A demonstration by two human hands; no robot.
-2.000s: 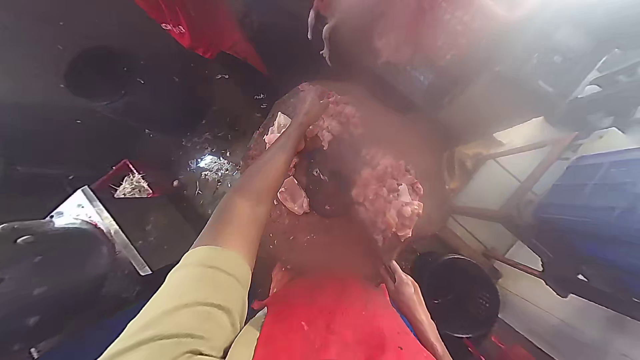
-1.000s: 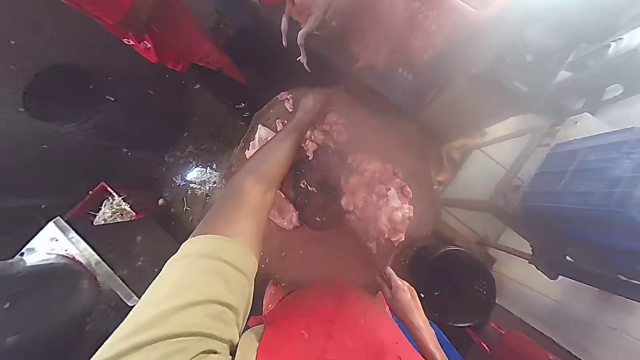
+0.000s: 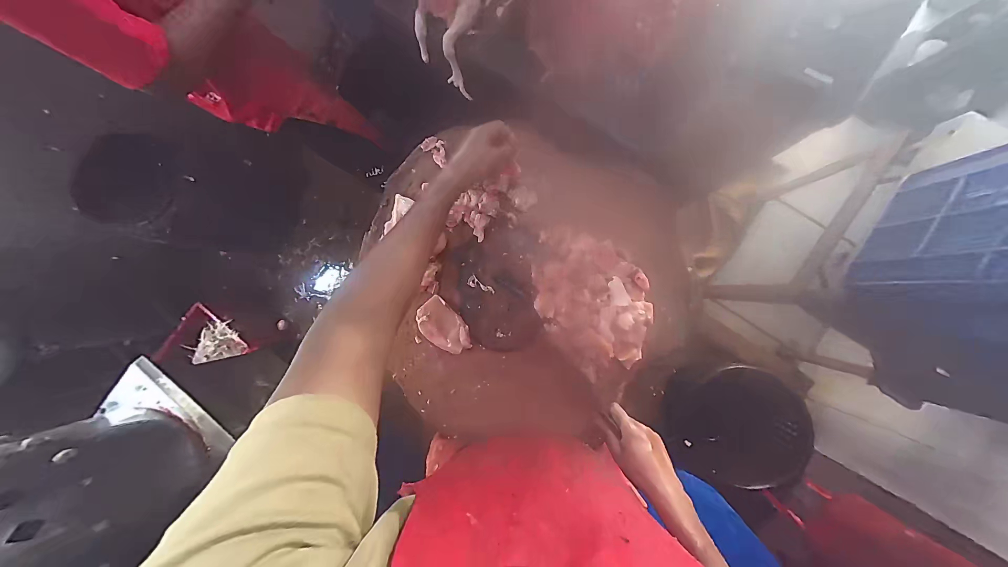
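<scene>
A round chopping block [image 3: 488, 394] stands right in front of my red apron, with pieces of raw meat on it. My left hand [image 3: 492, 146] reaches to the block's far side, beside a small heap of cut meat [image 3: 480, 209]; its fingers are blurred, so a grip cannot be made out. A larger heap of meat pieces [image 3: 598, 295] lies on the right half. Between the heaps is a dark patch, and a pale meat piece [image 3: 442, 324] lies left of it. My right hand [image 3: 626, 433] is at the near right edge, its fingers closed around something dark, perhaps a handle, mostly hidden by haze.
A black round bucket [image 3: 740, 425] stands right of the block. Pale poultry feet [image 3: 453, 47] hang beyond its far edge. Red cloth or plastic [image 3: 268, 87] is at upper left, a small red-edged container [image 3: 219, 342] at left, and a blue crate [image 3: 937, 228] at right.
My left arm stays stretched over the block and my right hand stays at its near right edge. The view has shifted slightly; no other plain change shows.
</scene>
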